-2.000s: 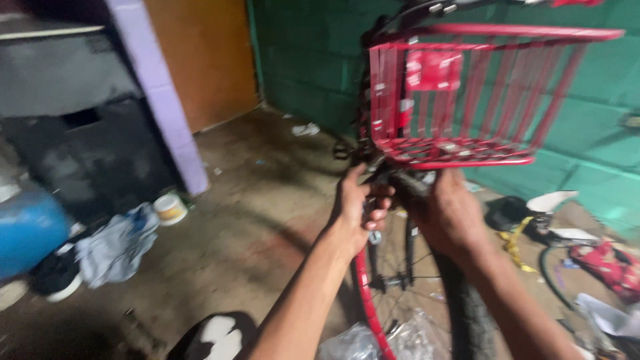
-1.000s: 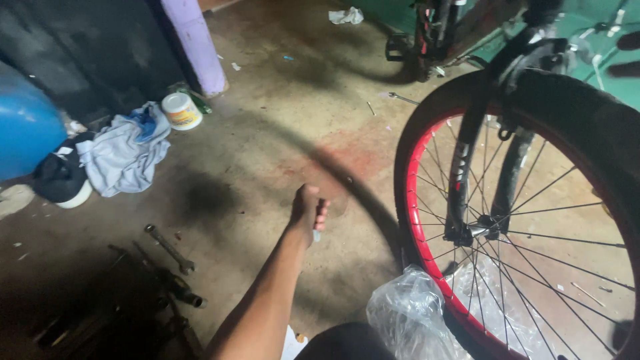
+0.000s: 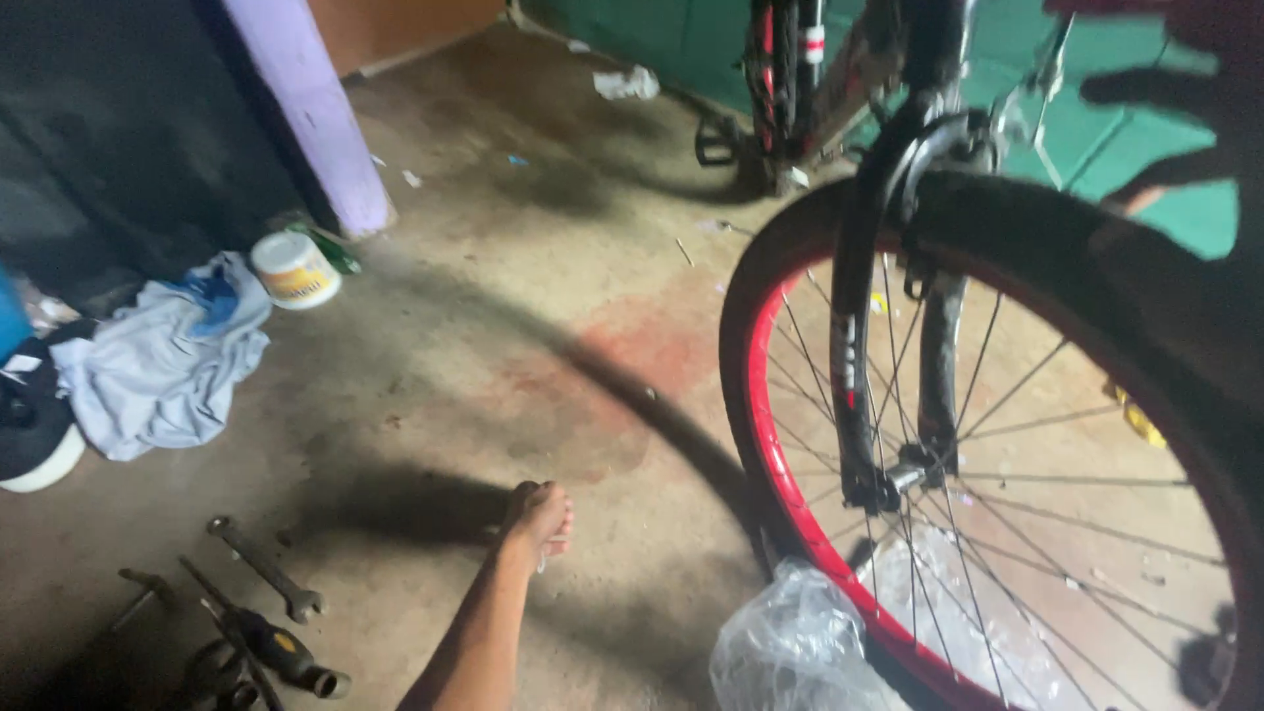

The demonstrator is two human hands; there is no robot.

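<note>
My left hand [image 3: 541, 523] is closed over the floor at lower center, with a bit of a small pale object poking out beneath the fingers; most of it is hidden. At the upper right, dark and blurred, my right hand [image 3: 1165, 128] has its fingers apart above the bicycle tire [image 3: 1047, 212]. The front wheel with its red rim [image 3: 765, 425] stands at the right, held in a black suspension fork [image 3: 851, 346]. Spokes run to the hub [image 3: 904, 479]. The upper part of the bicycle is cut off.
An open-end wrench [image 3: 265, 568] and several dark tools [image 3: 272, 647] lie at lower left. A clear plastic bag [image 3: 790, 637] touches the wheel's base. Farther left are a pale blue cloth [image 3: 168, 365], a white tub [image 3: 294, 269] and a dark cap [image 3: 35, 415]. A pedal [image 3: 718, 143] sticks out behind.
Two seconds ago both hands were together below the red basket by the tire. They are now apart, my left hand low over the floor. The view has tilted down, leaving the basket out of sight.
</note>
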